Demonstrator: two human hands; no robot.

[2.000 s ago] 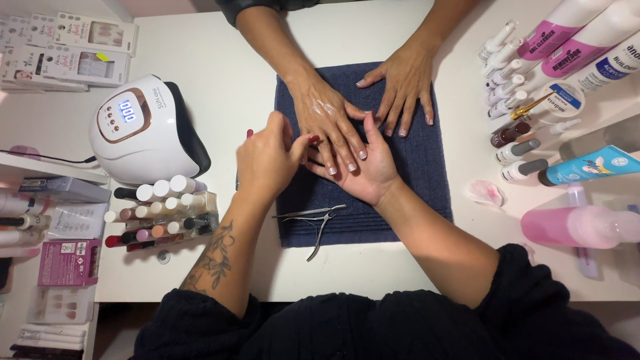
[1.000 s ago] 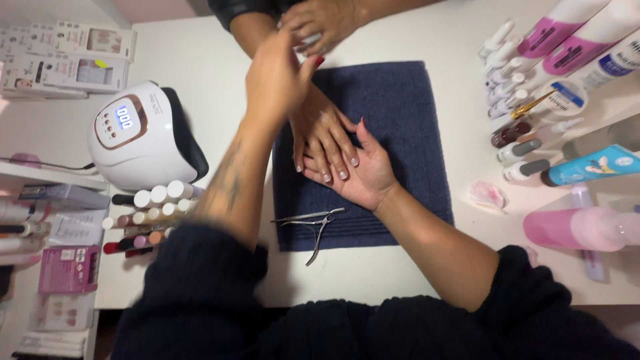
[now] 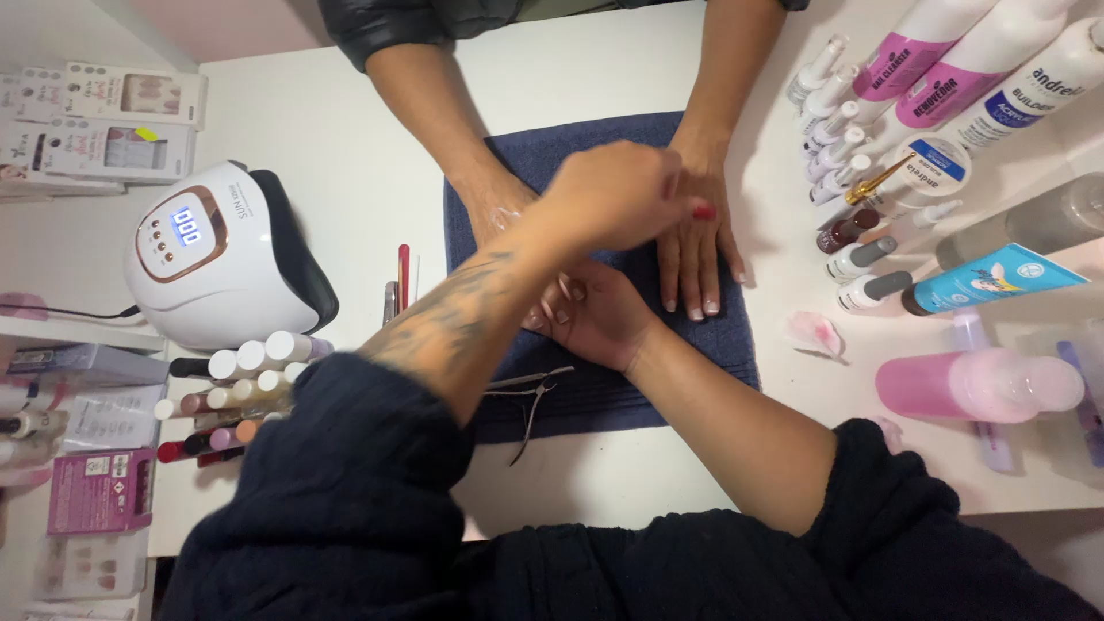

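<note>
My left hand [image 3: 612, 194], blurred and with a red nail showing, is at the back of the other person's hand on the right [image 3: 694, 246], which lies flat on a navy towel [image 3: 707, 379]. Its curled fingers hide whether it grips anything. Palm up below my tattooed forearm, my right hand [image 3: 599, 315] holds the fingers of the person's other hand [image 3: 500, 211], which has white cream on its back. Metal cuticle nippers [image 3: 536, 390] rest on the towel's lower left, with one handle over the table.
A white nail lamp [image 3: 216, 259] and nail polish bottles [image 3: 250, 371] stand at left. Slim tools, one a red stick [image 3: 404, 267], lie beside the towel. On the right are more bottles, a blue tube [image 3: 1000, 278] and a pink liquid bottle [image 3: 936, 385].
My left hand has moved from the held fingers, up to the person's forearm area, then to the back of the right-side hand. That hand, raised one second ago, now lies flat on the towel.
</note>
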